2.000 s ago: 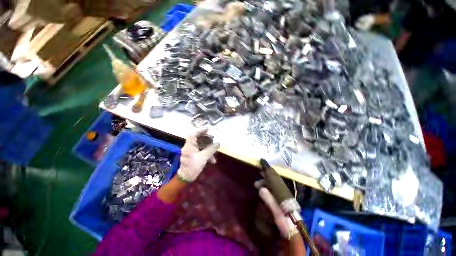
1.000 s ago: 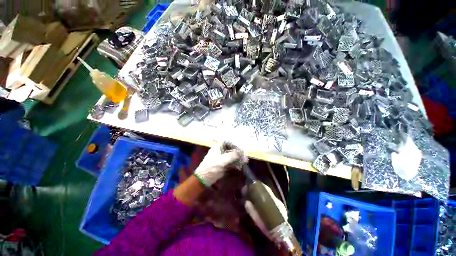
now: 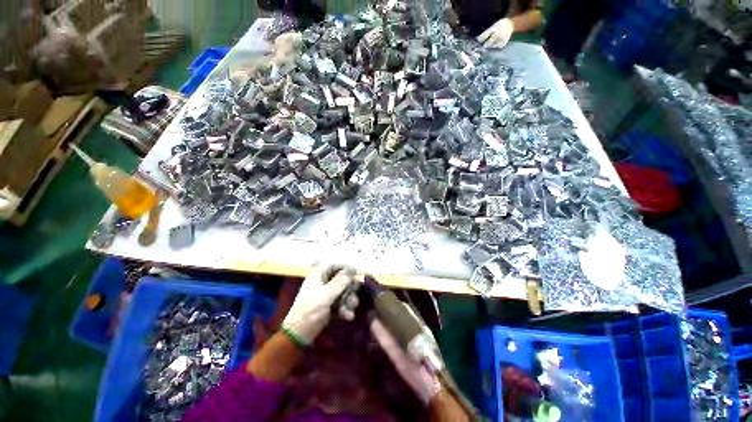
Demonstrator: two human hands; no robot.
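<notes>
My left hand (image 3: 315,303), in a white glove, holds a small dark metal housing (image 3: 340,280) over my lap, just off the table's near edge. The fingers partly hide it. My right hand (image 3: 404,363) holds the olive-grey air screwdriver (image 3: 397,321). Its dark nose points up and left, close to the housing; I cannot tell whether they touch. A pile of thin silver screws or pins (image 3: 381,221) lies near the table edge. A large heap of metal housings (image 3: 387,115) covers much of the table behind.
The white table (image 3: 223,249) has an oil bottle (image 3: 124,191) at its left corner. A blue parts crate (image 3: 107,371) stands lower left, another blue crate (image 3: 488,363) lower right. A plastic bag or sheet of fasteners (image 3: 569,272) lies at right. Another person's gloved hand (image 3: 497,33) is at the far edge.
The view has shifted, showing more of the table's far side. The tool came up to the left hand's housing, and its nose now sits slightly to the right of it.
</notes>
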